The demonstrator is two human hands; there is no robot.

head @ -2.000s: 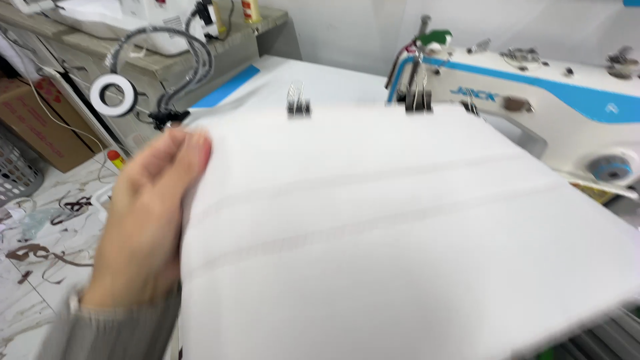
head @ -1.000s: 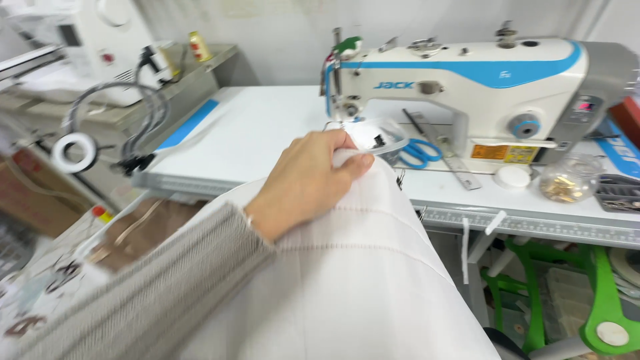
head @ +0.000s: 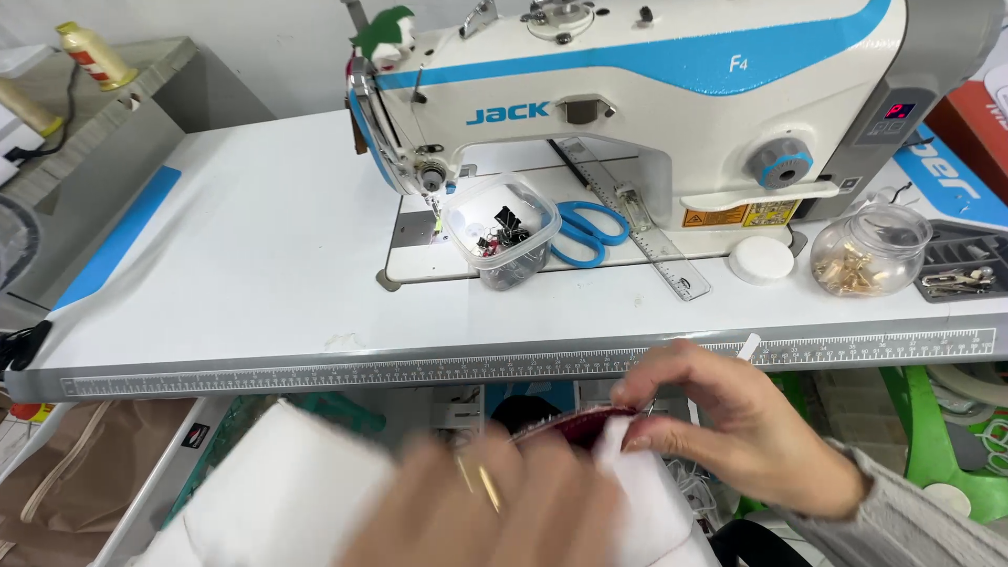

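White fabric (head: 276, 488) lies across the lower part of the view, in front of the table edge. My right hand (head: 717, 433) pinches an edge of it, where a dark red layer (head: 587, 425) shows and a thin wire handle, perhaps of a binder clip, sticks out at the fingertips. My left hand (head: 488, 504), blurred and wearing a gold ring, is over the fabric beside that edge; its fingertips are hidden. Beyond the table edge, a plastic tub (head: 508, 228) of binder clips stands by the needle of a white and blue Jack sewing machine (head: 630, 79).
Blue-handled scissors (head: 587, 232), a clear ruler (head: 654, 244), a white lid (head: 761, 260) and a jar of gold-coloured pieces (head: 866, 256) are on the sewing table (head: 276, 260). A grey compartment tray (head: 961, 264) is at the right. Thread cones (head: 94, 55) stand at the back left.
Both hands are now at the fabric's edge, where one hand showed before. The dark red layer has come into sight. The view has shifted closer to the sewing machine.
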